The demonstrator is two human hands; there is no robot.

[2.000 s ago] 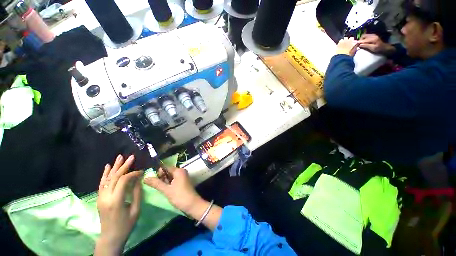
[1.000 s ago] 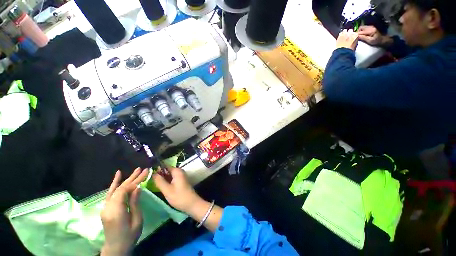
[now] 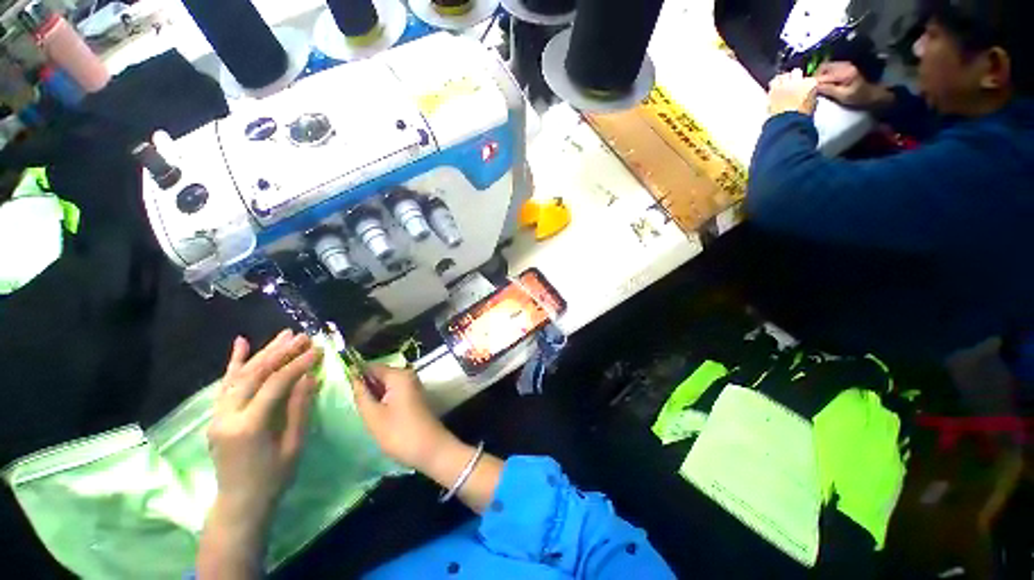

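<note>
The white and blue overlock machine (image 3: 340, 159) stands in front of me. A pale green panel (image 3: 102, 499) lies at the lower left and runs up to the needle area (image 3: 297, 312). My left hand (image 3: 263, 414) is over the panel, fingers extended toward the needle area; whether its fingertips pinch cloth is unclear. My right hand (image 3: 397, 414) is at the panel's right edge, closed around a small dark metal tool, likely thread snips (image 3: 361, 372), mostly hidden in the palm. Black fabric (image 3: 102, 329) spreads left of the machine.
A phone with a lit screen (image 3: 507, 322) lies at the table edge, with a grey-blue scrap (image 3: 542, 360) beside it. A yellow object (image 3: 548, 218) is right of the machine. Black thread cones (image 3: 612, 51) stand behind. A black and lime heap (image 3: 760, 465) and a person in dark blue (image 3: 896, 215) are at right.
The green panel has moved up toward the needle area, and my left hand has moved up with it. My right hand has shifted slightly. The phone's screen picture has changed.
</note>
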